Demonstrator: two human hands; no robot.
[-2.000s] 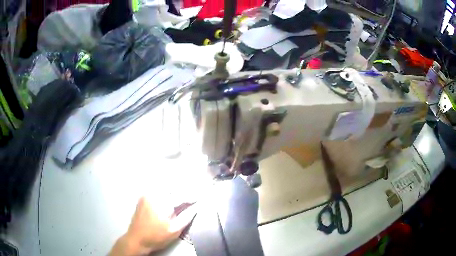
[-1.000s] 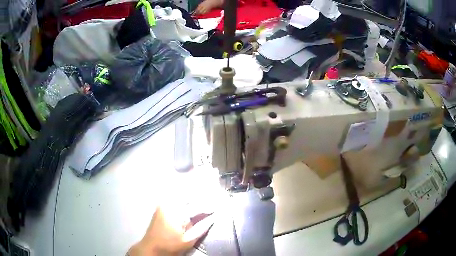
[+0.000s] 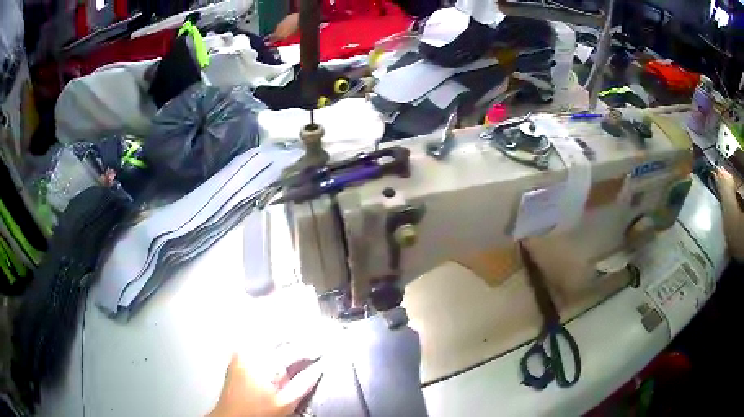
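Observation:
Grey cut panels [image 3: 391, 370] lie under the cream sewing machine head [image 3: 322, 252], with a dark line running lengthwise between them. Glare hides the needle and foot. My left hand [image 3: 261, 391] lies at the panels' left edge, partly cut off by the bottom of the picture. Its fingertips are washed out, and a small dark red patch shows by them; whether they grip the fabric cannot be told. A hand, apparently my right hand [image 3: 726, 191], is at the far right edge beyond the machine, mostly cut off.
Black shears [image 3: 551, 354] lie right of the panels. Purple-marked snips [image 3: 351, 175] rest on the machine head. A light grey panel stack [image 3: 183, 224] and a dark stack [image 3: 57, 277] lie left. A black plastic bag [image 3: 200, 130] and fabric piles stand behind.
The view shifts right, then back left. The hand at the far right edge has come into view. My left hand stays beside the panels, which show little visible movement.

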